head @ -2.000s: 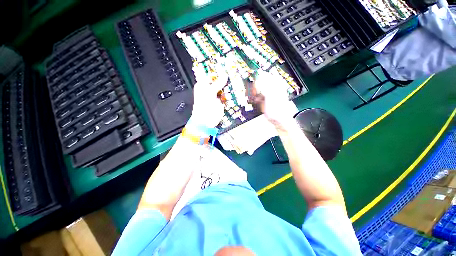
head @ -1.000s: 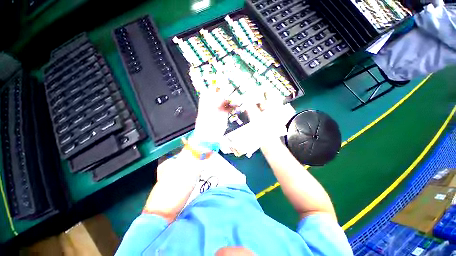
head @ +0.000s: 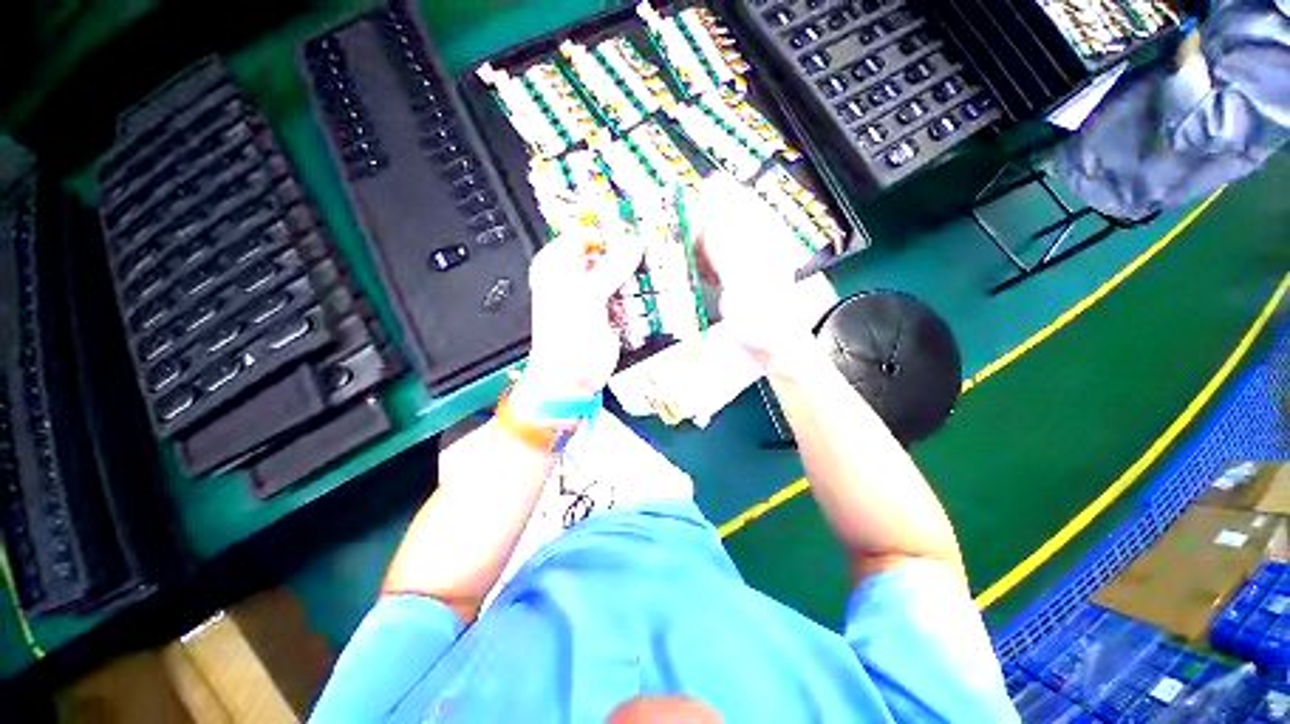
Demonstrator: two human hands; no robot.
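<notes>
Panelized board strips, white, yellow and green, lie in rows in a black flat tray. My left hand is over the tray's near left part, fingertips curled near a small orange-yellow spot; glare hides whether it holds anything. My right hand is over the near right part, its fingers at a green-edged board strip; a firm grip cannot be made out. A light blue wrist strap and an orange band are on my left wrist.
Left of the flat tray are a long pocketed tray with black housings and stacked trays. A right-side tray stack, round black stool, white paper and a person's grey sleeve are to the right.
My hands were closer together a second ago and are now apart. The right hand has moved up and a green-edged strip shows beside it. The view has shifted slightly.
</notes>
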